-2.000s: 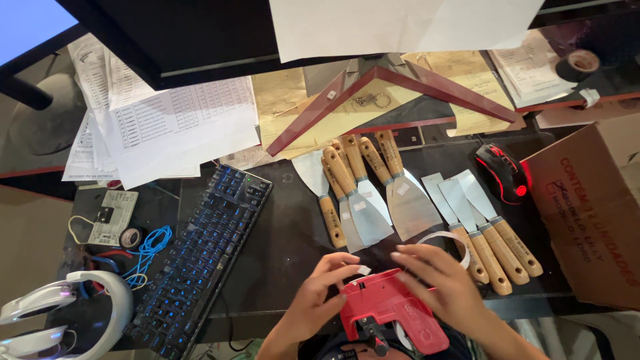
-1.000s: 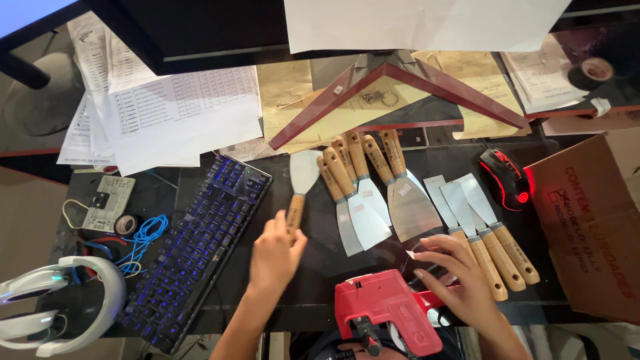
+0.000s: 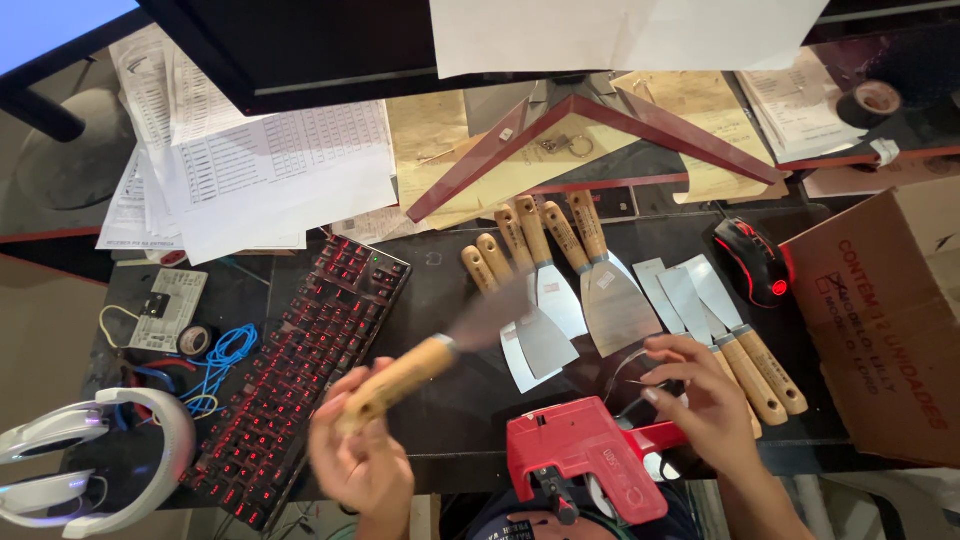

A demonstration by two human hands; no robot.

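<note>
My left hand grips the wooden handle of a putty knife, whose blade is blurred and points up and right over the others. My right hand is beside a red price-label gun, near its handle and a loose strip of label backing; whether its fingers hold the strip I cannot tell. Wide putty knives lie fanned in the middle, several with small stickers on their blades. To the right, narrower putty knives lie in a group, partly behind my right hand.
A backlit keyboard, white headphones and blue cable are on the left. A red-lit mouse and a cardboard box stand at right. Papers and a monitor stand lie behind.
My left hand went from the label gun to a putty knife lying left of the fan, and has now lifted it off the desk. My right hand stays near the label gun.
</note>
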